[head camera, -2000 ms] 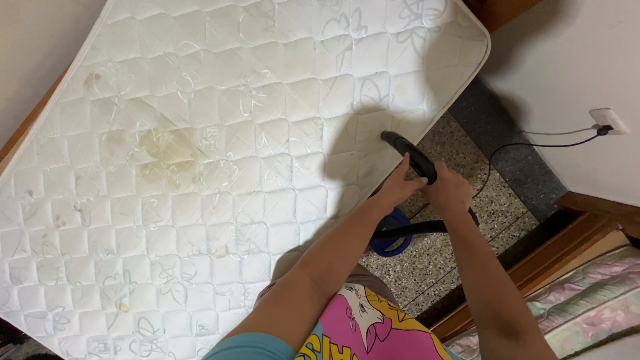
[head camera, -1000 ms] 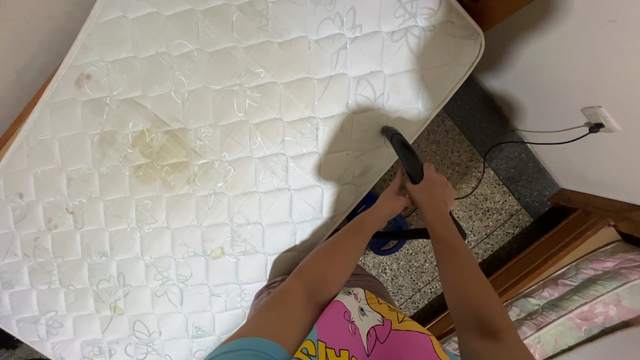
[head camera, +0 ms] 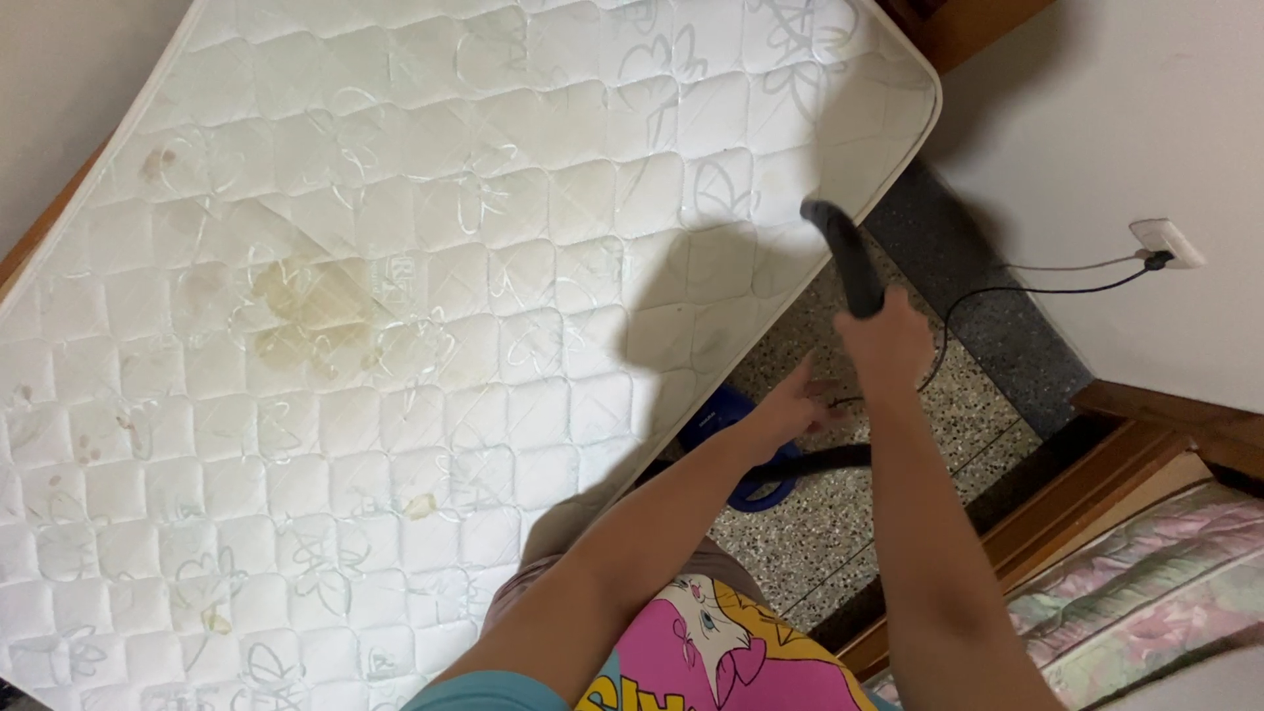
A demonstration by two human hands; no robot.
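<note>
A black curved vacuum hose handle (head camera: 851, 259) is gripped in my right hand (head camera: 892, 346), its tip over the right edge of a white quilted mattress (head camera: 474, 296). My left hand (head camera: 802, 403) is off the handle, below and left of it, fingers spread near a thin black cord; whether it touches the cord I cannot tell. A blue vacuum cleaner body (head camera: 719, 420) stands on the floor, partly hidden by the mattress and my left forearm. A black hose (head camera: 825, 461) runs between my arms. The mattress has a yellowish stain (head camera: 316, 311) and smaller spots.
A black power cord (head camera: 1027, 289) leads to a wall socket (head camera: 1167, 244) at the right. Speckled floor (head camera: 948, 434) shows beside the mattress. At the lower right are a wooden frame (head camera: 1106, 474) and a pink and green floral mattress or cushion (head camera: 1165, 583).
My left hand has let go of the hose handle and moved down and left of it. My right hand still holds the handle, which has shifted toward the upper right.
</note>
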